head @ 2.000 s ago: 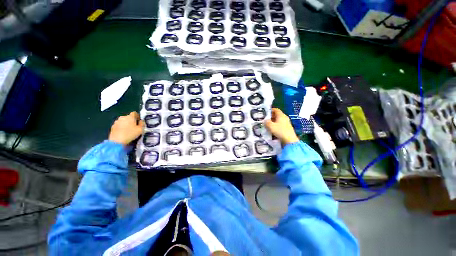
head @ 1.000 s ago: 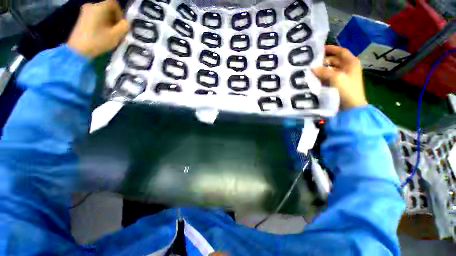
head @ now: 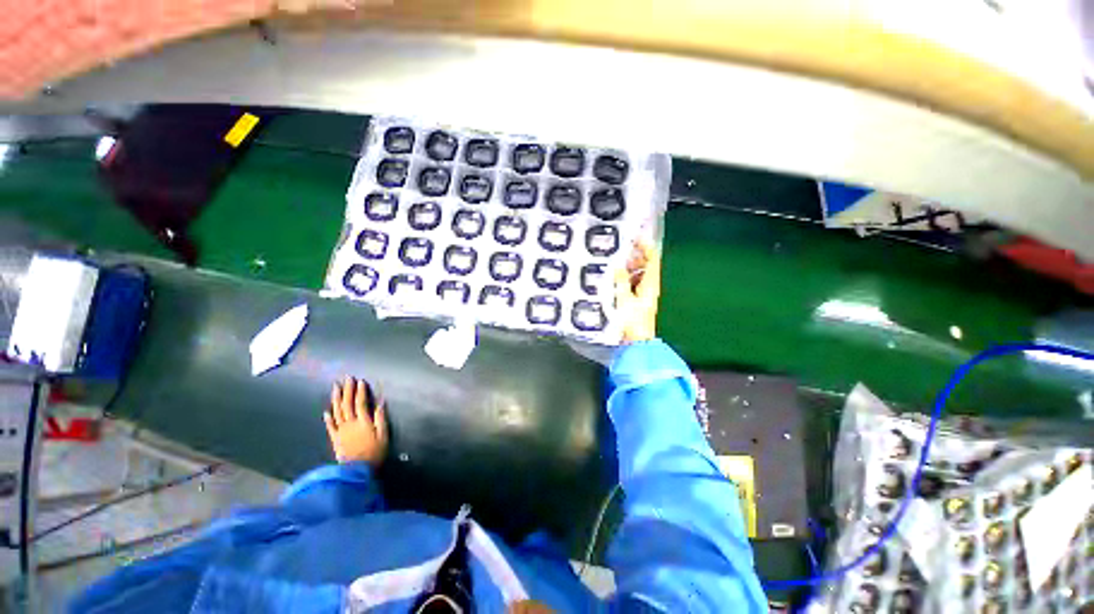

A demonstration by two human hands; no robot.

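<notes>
A translucent white blister tray [head: 524,332] with rows of black watch housings lies at the back centre, on the green surface. My right hand [head: 642,294] is on the tray's right edge, fingers at the rim; its grip is partly blurred. My left hand [head: 355,422] lies flat on the dark green mat at the front left, fingers spread, holding nothing. A black housing [head: 588,315] sits at the tray's lower right corner.
Two white paper pieces, a left one [head: 278,339] and a middle one [head: 452,344], lie before the tray. The black dispensing controller [head: 768,432], blue air line [head: 933,422] and filled side trays [head: 864,414] are at right. A pale overhead shelf [head: 504,90] crosses the top.
The raised tray is now down at the back. My left hand has let go and moved down to the mat. My right hand stays at the tray's right edge. The view has shifted.
</notes>
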